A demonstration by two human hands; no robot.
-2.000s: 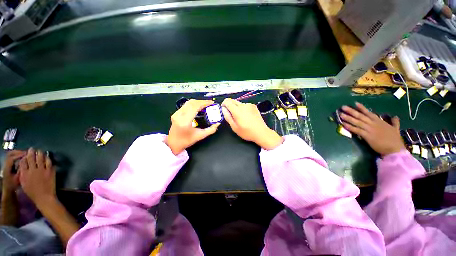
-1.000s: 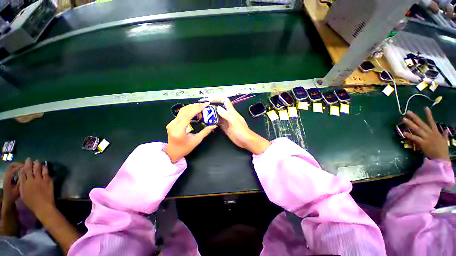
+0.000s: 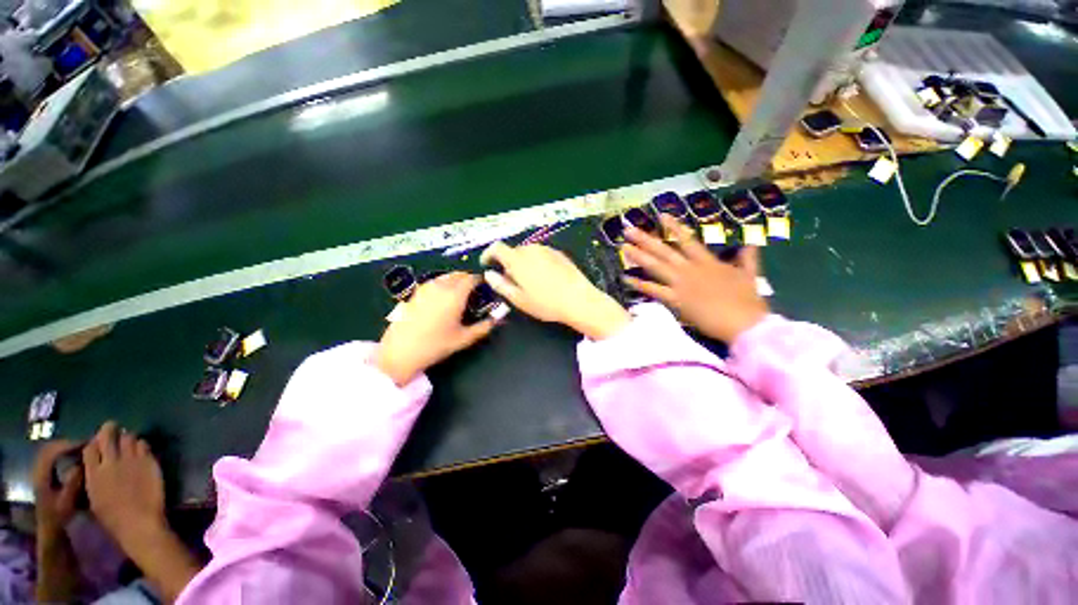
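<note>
My left hand (image 3: 428, 321) holds a smartwatch unit (image 3: 482, 301) from its left side, just over the dark green bench. The unit's face looks dark and is partly covered by fingers. My right hand (image 3: 541, 284) touches the same unit from the right with its fingertips. Another watch unit (image 3: 400, 281) lies just beyond my left hand, with a pale square beside it. A row of watch units (image 3: 703, 207) with pale squares lies to the right, below the metal rail.
A neighbour's hand (image 3: 700, 279) reaches over the row, its sleeve beside my right arm. Another person's hands (image 3: 123, 479) are at far left. Two units (image 3: 220, 346) lie left. A white cable (image 3: 916, 213), a white tray (image 3: 1040, 109) and more units (image 3: 1046, 251) are at right.
The view has turned. The unit's lit screen now looks dark. The right neighbour's hand has moved left onto the row. A second unit now lies with the one at left.
</note>
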